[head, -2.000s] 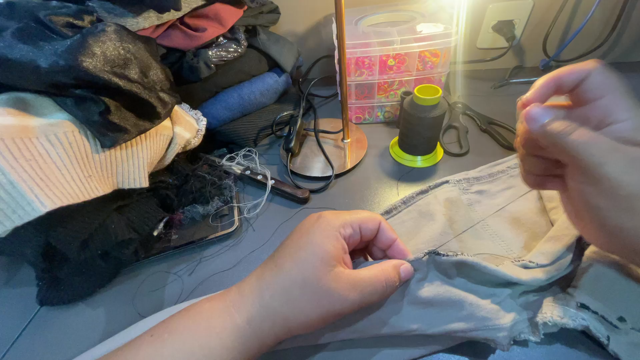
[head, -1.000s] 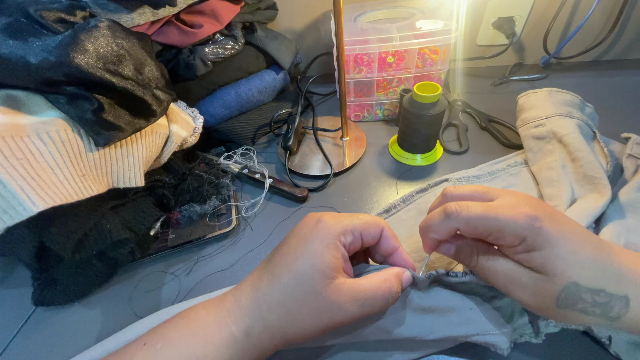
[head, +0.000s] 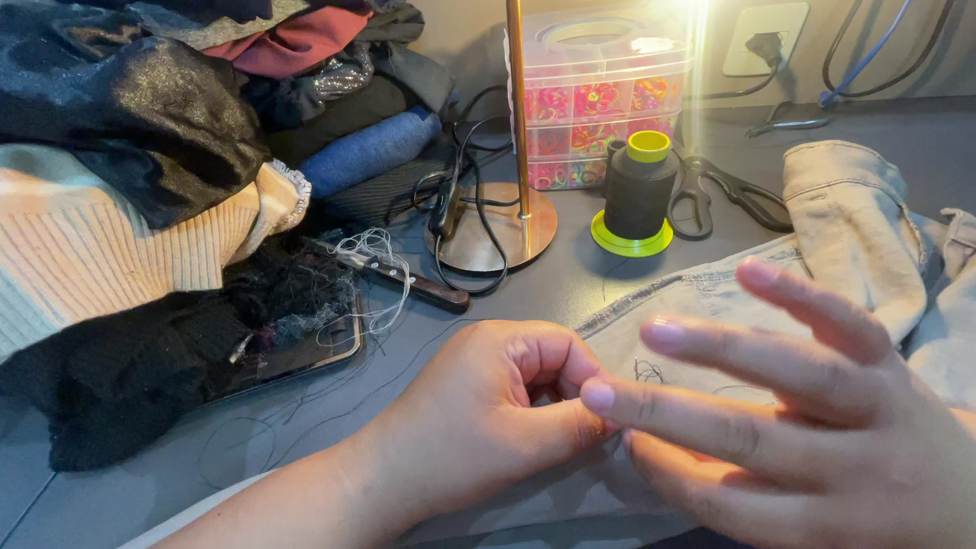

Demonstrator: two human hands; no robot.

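My left hand (head: pixel 511 412) pinches the light grey denim garment (head: pixel 701 297) between thumb and forefinger, low in the middle of the view. Close beside it is my right hand (head: pixel 785 412), its upper fingers spread and blurred, its forefinger touching the left fingertips. Its thumb lies low near the cloth, and whether it holds a needle or thread there cannot be seen. A small tangle of dark thread (head: pixel 649 371) lies on the garment behind the fingers. Loose dark thread also runs over the table left of my left hand.
A black thread cone (head: pixel 640 194) on a lime-green base stands beside black-handled scissors (head: pixel 705 198), a copper lamp base (head: pixel 496 232) and a clear box of colourful bands (head: pixel 602 99). Piled clothes (head: pixel 137 229) fill the left, near a wooden-handled knife (head: pixel 415 282) and a dark tray-like object (head: pixel 354 335).
My right hand came down from the upper right to my left fingertips, where a thin needle showed a second ago. Its fingers have since spread. My left hand stays at the cloth.
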